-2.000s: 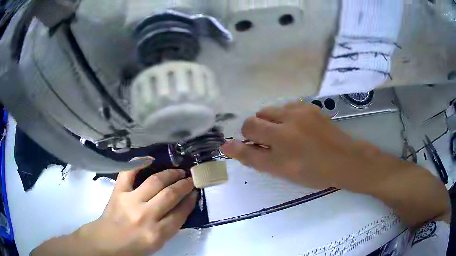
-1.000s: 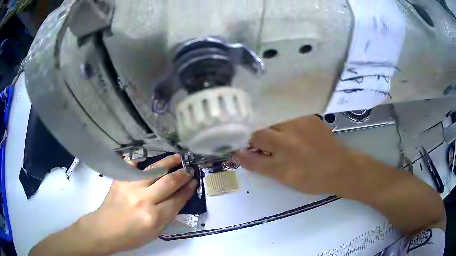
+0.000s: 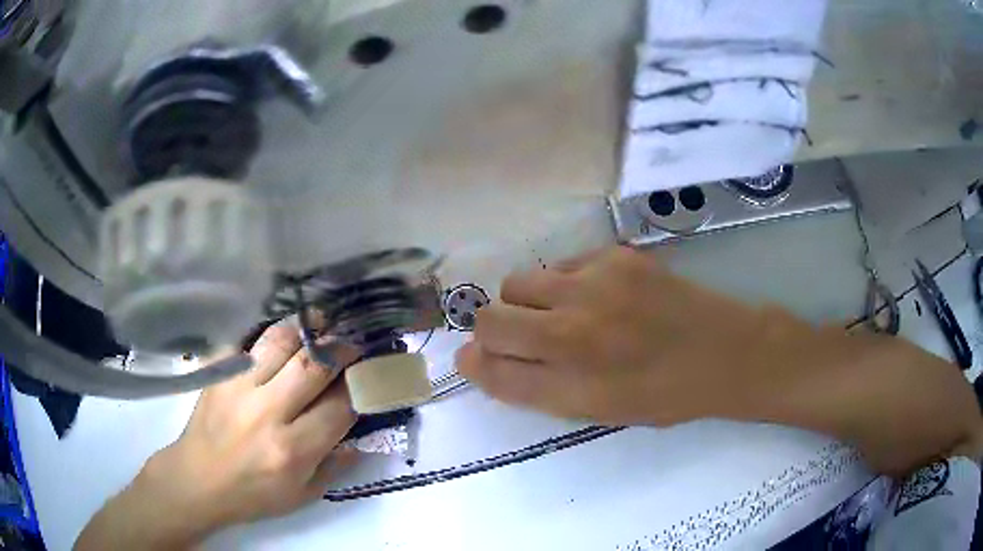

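Observation:
The off-white sewing machine head (image 3: 517,118) fills the top, with a large ribbed dial (image 3: 185,264) and a smaller cream knob (image 3: 389,382) below. My left hand (image 3: 259,431) lies flat left of the small knob, fingertips under the head, over dark fabric (image 3: 379,422) that shows beside it with a patterned edge. Whether its fingers pinch the cloth is hidden. My right hand (image 3: 604,344) is curled right of the knob, beside a round metal disc with holes (image 3: 467,307). Its fingertips are bent away from view, so what it holds cannot be told.
A white ribbed band (image 3: 720,118) with dark threads wraps the machine arm. A metal plate with a round winder (image 3: 760,185) lies behind my right hand. Dark snips (image 3: 941,314) lie at far right. Dark cloth (image 3: 67,334) lies at far left. A printed ruler scale runs along the front.
The view has shifted, so the machine head sits further left and closer. The round disc now shows beside my right fingertips. My left hand stays low left by the cloth.

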